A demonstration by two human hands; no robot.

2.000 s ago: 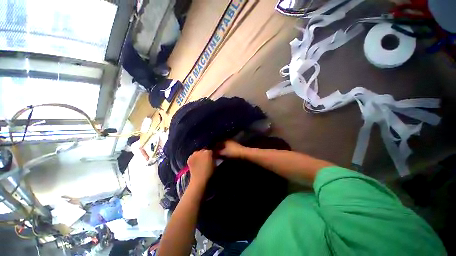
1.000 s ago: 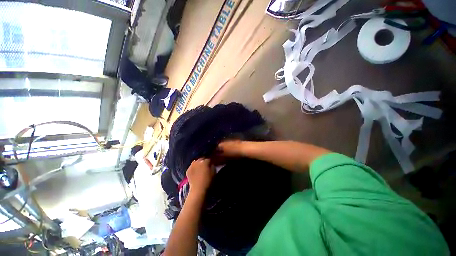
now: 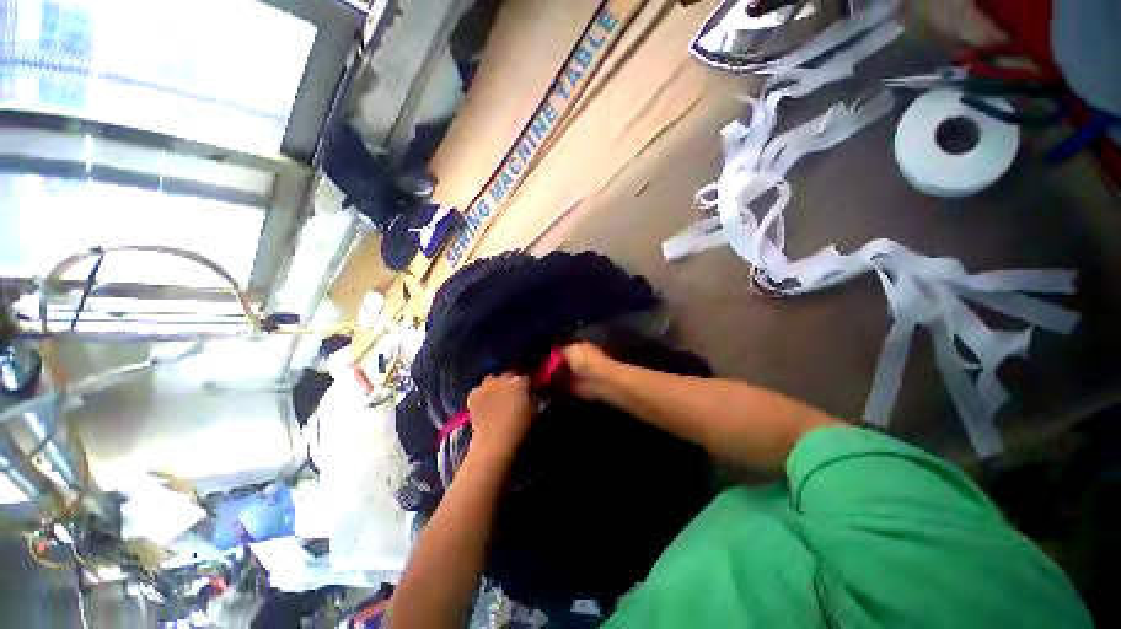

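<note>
A large bundle of dark cloth pieces [image 3: 529, 295] lies on the table in front of me. A narrow pink-red strip [image 3: 456, 426] runs around its left side and up to my left hand. My left hand [image 3: 499, 410] is closed on the strip at the middle of the bundle; its fingertips are partly hidden. My right hand [image 3: 583, 371] is just to the right, with its fingers closed on a bunched part of the same strip. The hands are close together but apart.
Tangled white tape strips [image 3: 787, 264] lie right of the bundle, with a white tape roll [image 3: 956, 141], scissors [image 3: 1002, 81] and an iron [image 3: 756, 35] beyond. A dark cloth item [image 3: 418, 234] lies by the window side. Cluttered scraps are at lower left.
More of the pink strip now shows at my right hand, between the two hands. The hands stay at the middle of the bundle. The view has shifted slightly.
</note>
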